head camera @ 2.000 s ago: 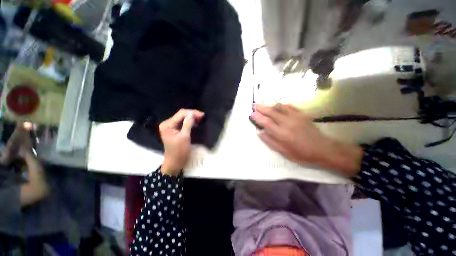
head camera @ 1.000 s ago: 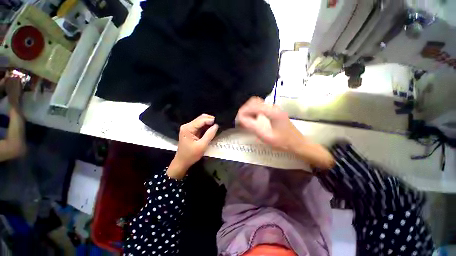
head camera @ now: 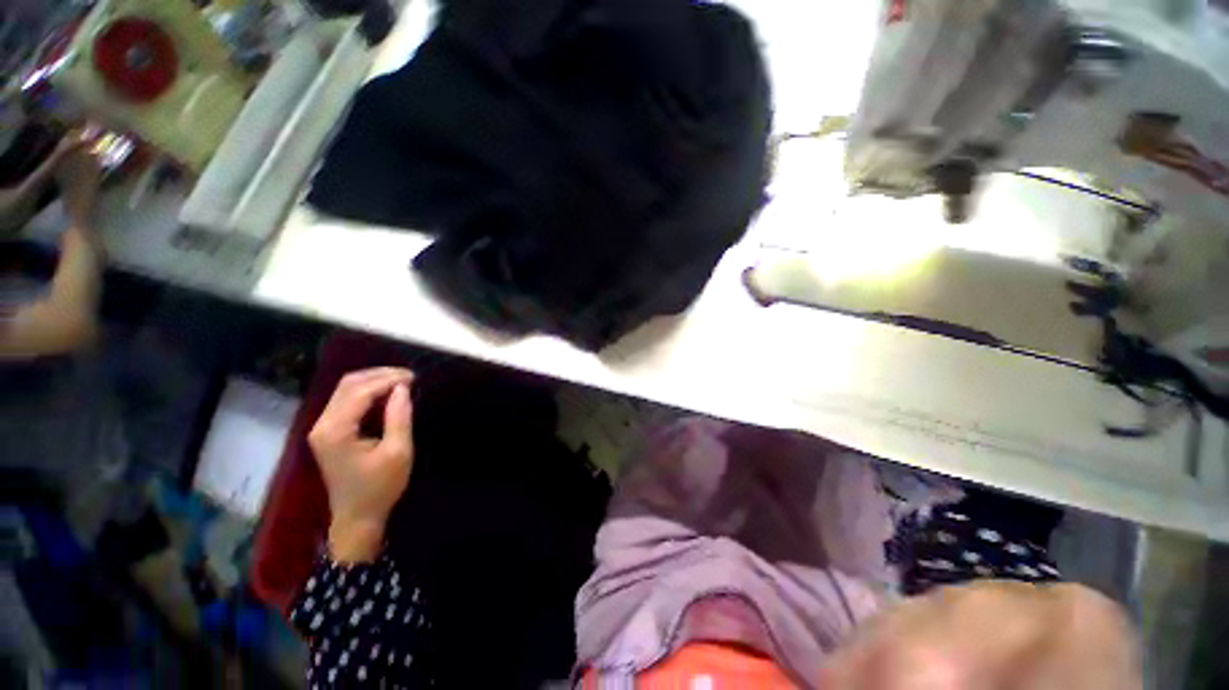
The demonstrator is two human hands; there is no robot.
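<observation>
A black garment piece (head camera: 566, 175) lies bunched on the white table, left of the sewing machine's needle area (head camera: 954, 189). My left hand (head camera: 361, 452) is below the table's front edge, beside black cloth (head camera: 492, 526) hanging over my lap. Its thumb and forefinger tips are close together at that cloth; whether they pinch it cannot be told. My right hand (head camera: 991, 640) is a large blurred shape at the bottom edge, close to the camera and cut off; its fingers cannot be made out. A narrow black tape (head camera: 930, 328) crosses the pale machine bed, its left end curled.
The pale machine head (head camera: 930, 81) stands at the upper right, with tangled black strips (head camera: 1132, 364) at the bed's right. A white tray (head camera: 276, 135) and another machine with a red disc (head camera: 135, 58) are at the upper left. Another person's arm (head camera: 68, 276) is at the far left. A red basket (head camera: 283, 539) is below.
Both hands have left the garment piece on the table. My left hand has moved down and left, below the edge; my right hand has moved down and right towards the camera. The tape end is uncovered.
</observation>
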